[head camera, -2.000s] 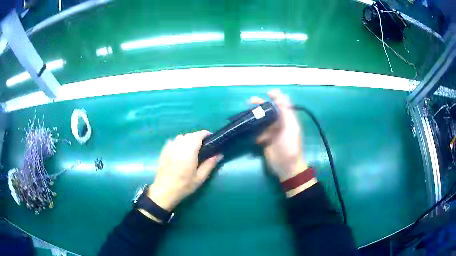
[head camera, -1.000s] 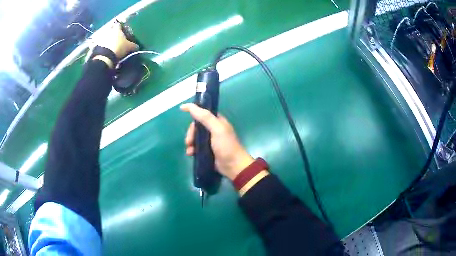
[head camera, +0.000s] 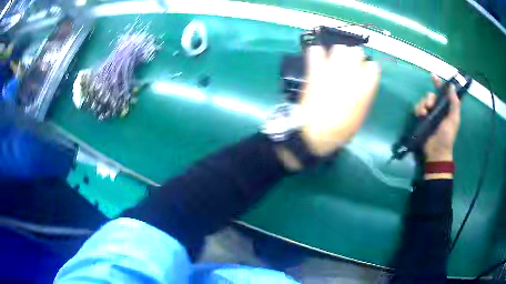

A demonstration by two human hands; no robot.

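My left hand (head camera: 338, 102), blurred, is closed over a black module (head camera: 294, 72) near the middle of the green bench. Parts of the module show above and left of the hand; its contact with the bench is hidden. A white strip trails to the right below the hand. My right hand (head camera: 444, 125) holds a black electric screwdriver (head camera: 426, 123) at the right, tilted, its thin bit pointing down and left. A small dark pile of screws (head camera: 204, 80) lies left of the module.
A purple-white lead bundle (head camera: 119, 69) lies on the bench at the left, with a white ring (head camera: 194, 39) beside it. A white edge strip (head camera: 261, 12) crosses the top. The black cord (head camera: 481, 177) curves at the right. Racked parts stand at the far left.
The view has swung left, showing the bundle and ring again. My left hand has come back from the far green surface with the black module. My right hand still holds the screwdriver.
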